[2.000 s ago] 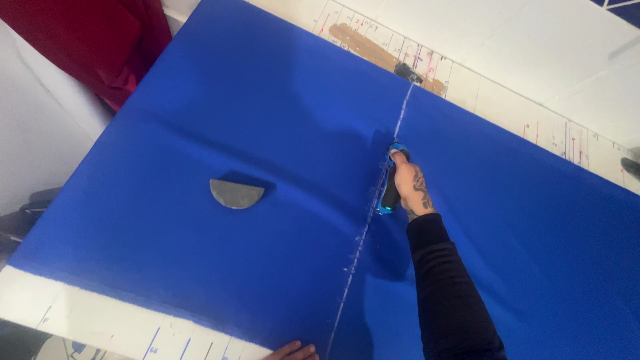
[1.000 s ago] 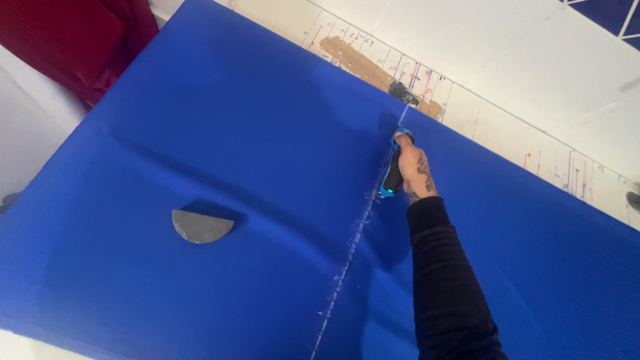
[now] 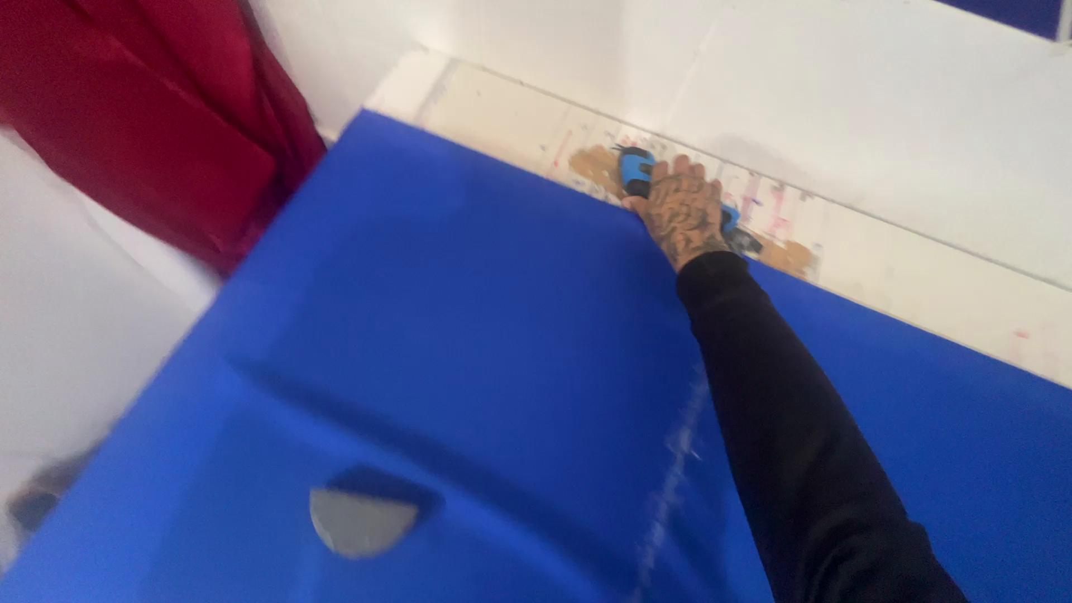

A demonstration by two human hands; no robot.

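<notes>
My right hand (image 3: 682,209), tattooed and in a black sleeve, lies over a blue and black hand tool (image 3: 636,172) at the far edge of the table. The thumb is on the near side and the fingers reach across it; blue parts show on both sides of the hand, while its middle is hidden. A small dark object (image 3: 745,243) sits beside the wrist. Blue fabric (image 3: 502,335) covers the table, with a white chalk-like line (image 3: 670,494) running toward my forearm. A grey half-round piece (image 3: 363,523) rests on the fabric at lower left. My left hand is out of view.
Beyond the fabric runs a pale table edge (image 3: 946,310) with coloured marks and brown patches. A white surface (image 3: 837,92) lies past it. Dark red fabric (image 3: 159,126) hangs at upper left. A blurred dark object (image 3: 50,494) is at the lower left.
My right hand has moved with the blue and black tool from the white line to the marked table edge. The tool now lies more crosswise. My left fingers, visible two seconds ago, are out of view.
</notes>
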